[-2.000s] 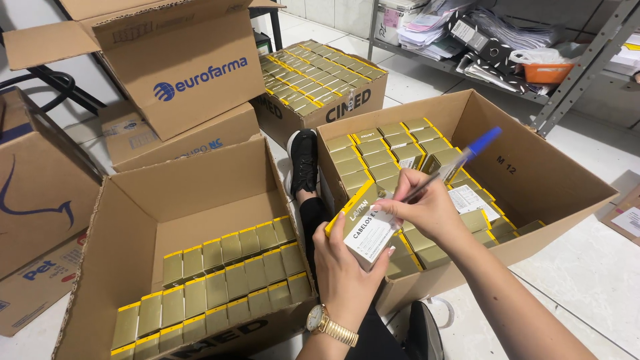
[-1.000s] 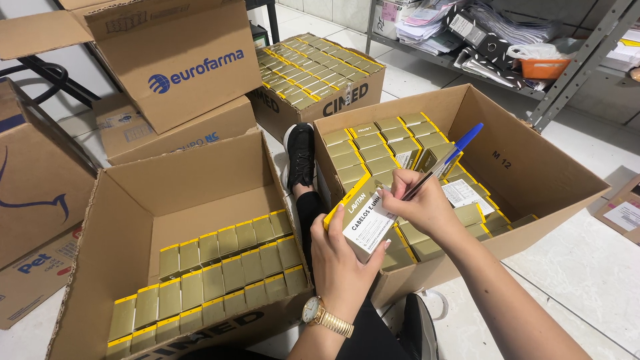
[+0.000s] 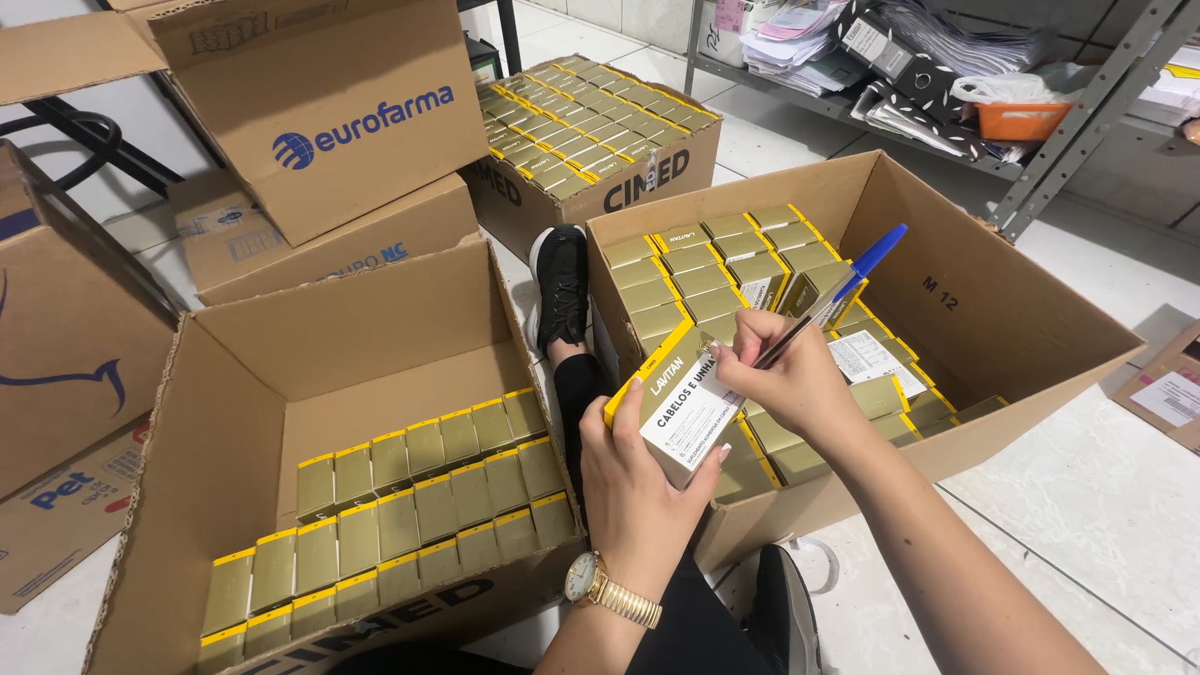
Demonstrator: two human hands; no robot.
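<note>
My left hand [image 3: 647,478], below a gold watch [image 3: 609,589], grips a gold, white and yellow Lavitan supplement carton [image 3: 689,403] from its left and lower sides, its printed face turned up. In my right hand [image 3: 783,375] is a clear ballpoint pen [image 3: 816,314] with a blue cap on its upper end; the fingers hide its tip at the carton's face. Under both hands stands the right open cardboard box [image 3: 1012,309], holding many like cartons, some tilted. To the left, another open cardboard box [image 3: 375,216] holds rows of upright gold cartons [image 3: 412,511].
A full Cimed box [image 3: 600,187] of cartons stands behind. Stacked Eurofarma [image 3: 375,150] and other cardboard boxes [image 3: 66,506] are at the left. A metal shelf [image 3: 937,141] carries papers, binders and an orange container [image 3: 1022,120]. My legs and black shoes [image 3: 562,291] lie between the two open boxes.
My right hand and the pen have shifted slightly over the carton's face, and the pen's tilt varies a little. My left hand keeps its hold on the same carton.
</note>
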